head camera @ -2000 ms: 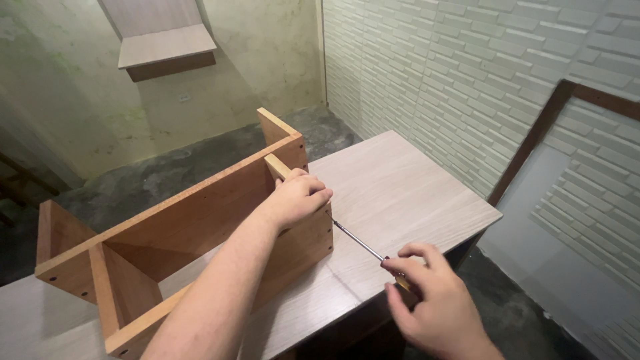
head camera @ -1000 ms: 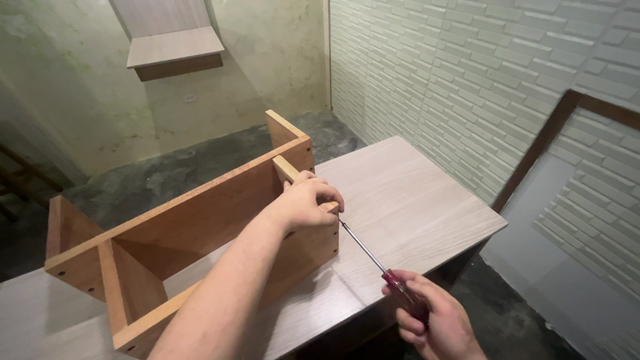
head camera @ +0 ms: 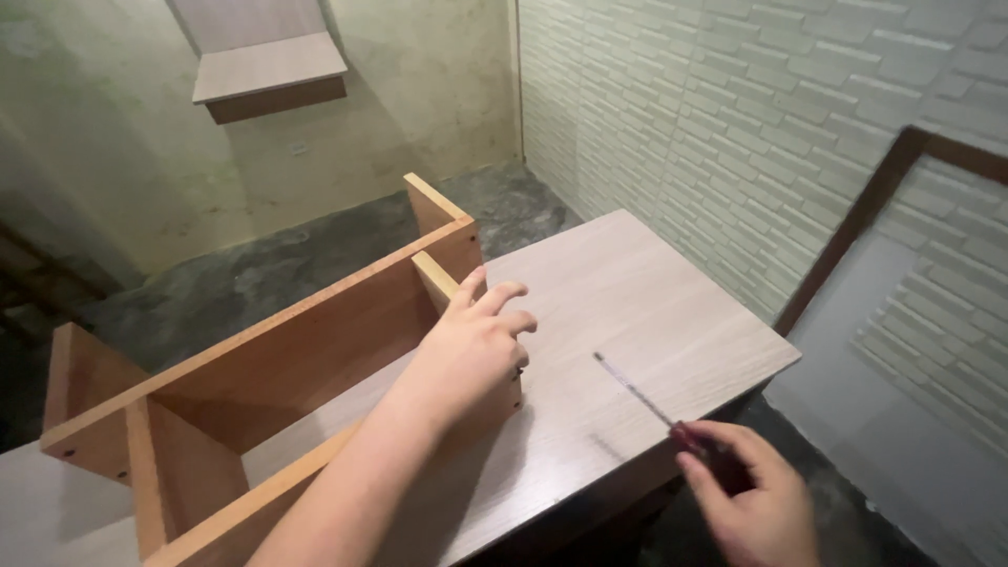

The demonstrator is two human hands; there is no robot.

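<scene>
A wooden shelf unit (head camera: 315, 315) made of joined boards lies on a pale wood-grain table (head camera: 654, 291). My left hand (head camera: 480, 331) rests over the unit's right end, at a short light wooden board (head camera: 435, 276), with its fingers spread; whether it grips the board is hidden. Dark screw heads or holes show along the unit's outer faces. To the right, my right hand (head camera: 748, 480) holds a screwdriver (head camera: 634, 390) by its dark red handle. The shaft points up and left over the table, its tip apart from the unit.
The table's front edge (head camera: 575, 488) runs below the screwdriver. Behind are a dark floor (head camera: 260, 276) and a wall with a small mounted shelf (head camera: 272, 67). A brick-patterned wall (head camera: 709, 102) with a brown frame (head camera: 854, 228) stands at the right.
My right hand has drawn the screwdriver away from the unit's right end, toward the lower right. My left hand's fingers have spread from their closer grip on the board's end.
</scene>
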